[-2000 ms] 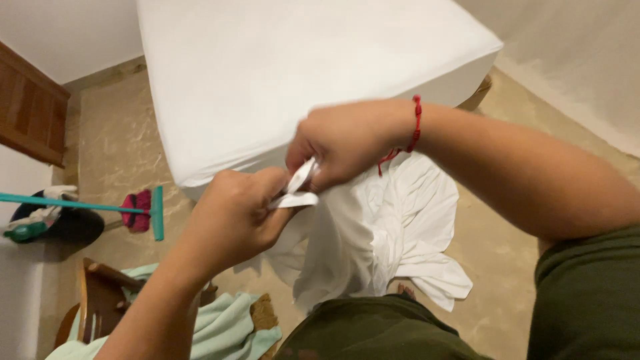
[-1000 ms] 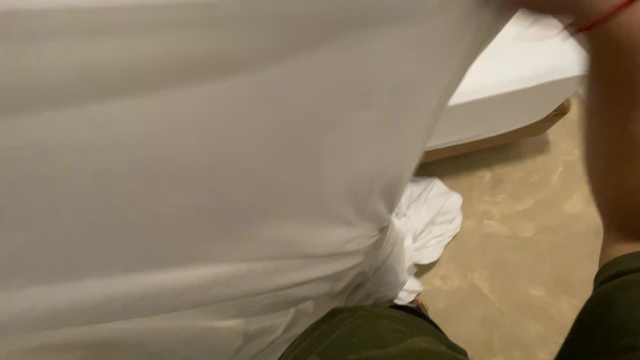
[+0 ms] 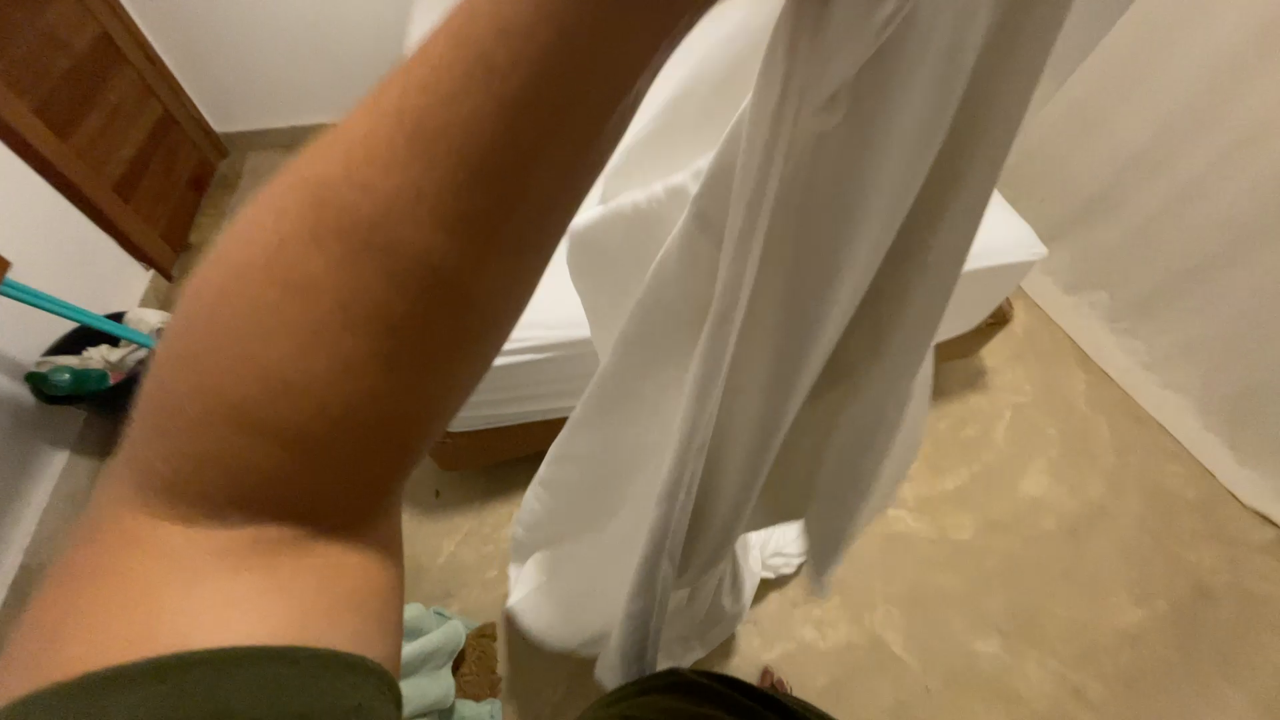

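A large white sheet (image 3: pixel 760 330) hangs in long folds from beyond the top edge of the head view, its lower end bunched near the floor by my foot. My left arm reaches up and forward across the view, but my left hand is cut off at the top, so its grip cannot be seen. My right hand is also out of view. Behind the cloth stands a mattress with a white fitted cover (image 3: pixel 540 385), partly hidden by the hanging sheet and my arm.
At the left, a dark bucket (image 3: pixel 118 390) holds cloths and a green bottle beside a turquoise handle (image 3: pixel 75 315). A wooden door (image 3: pixel 110 120) stands at the upper left. A pale green cloth (image 3: pixel 430 660) lies low down; a light curtain (image 3: pixel 1160 260) hangs at the right.
Both hands, seen together on the white cloth two seconds ago, have left the view. The sheet, bunched low then, was spread wide one second ago and now hangs in narrower vertical folds.
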